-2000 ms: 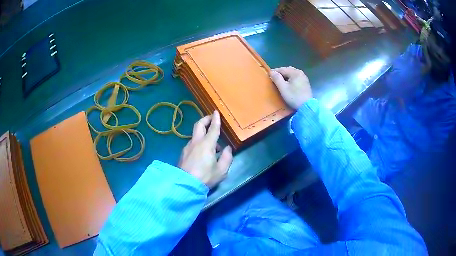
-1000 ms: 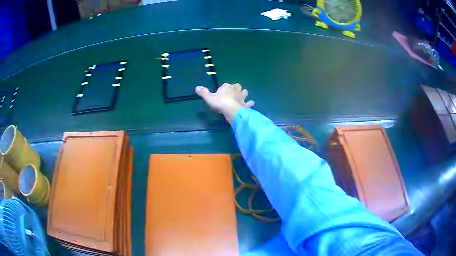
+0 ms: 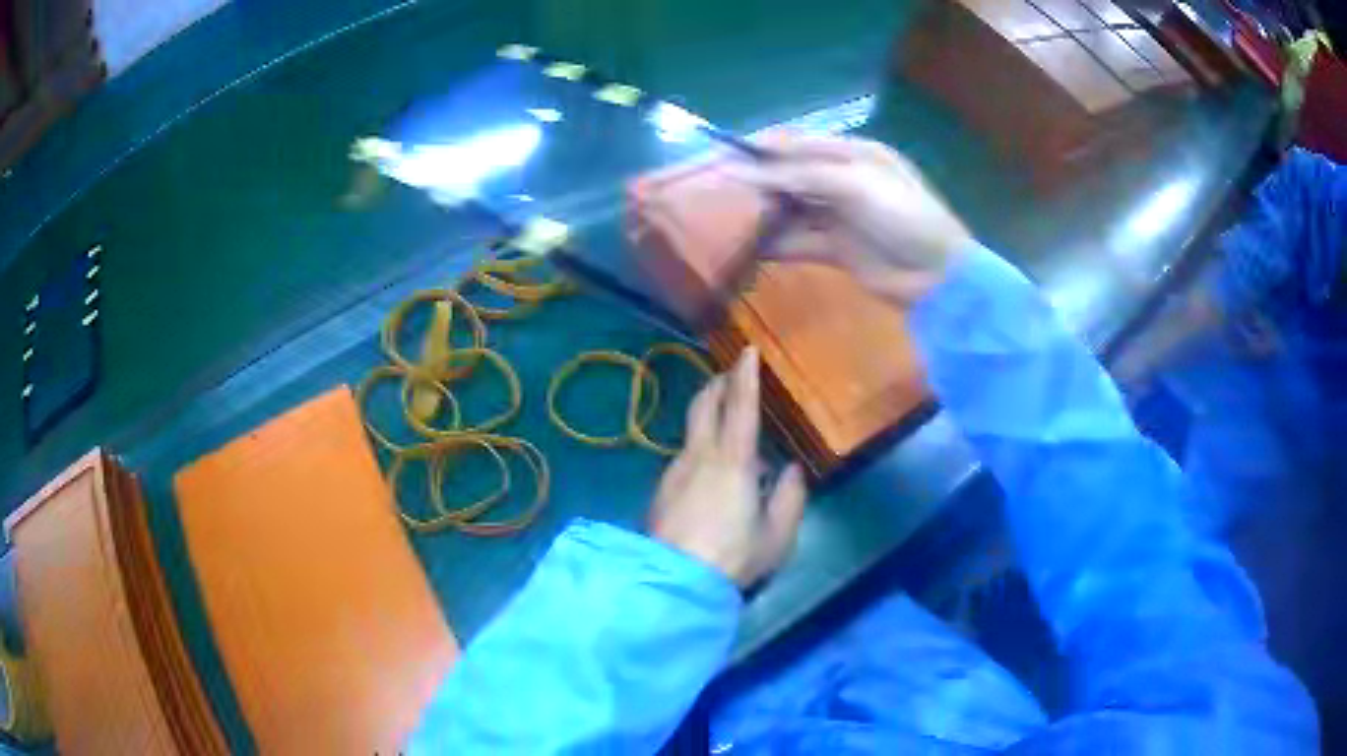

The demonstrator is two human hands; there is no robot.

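My right hand (image 3: 864,207) holds a clear panel (image 3: 488,141) with a black border and pale tabs by its near right end. The panel is tilted and blurred, over the far left part of the plate stack (image 3: 842,362). The stack's top is an orange plate with a shallow groove, partly hidden by the panel and my right hand. My left hand (image 3: 728,488) rests with spread fingers against the stack's near left side; no object shows in it.
Rubber bands (image 3: 473,369) lie left of the stack. A plain orange plate (image 3: 303,576) and another plate stack (image 3: 89,606) lie at the left. One more panel (image 3: 62,347) lies far left. Banded stacks (image 3: 1034,74) stand far right. A person's blue sleeve (image 3: 1278,281) shows at the right.
The reaching hand and the view have swung back to the stack on the right. My right hand now holds a panel above it, and my left hand is back in view beside the stack.
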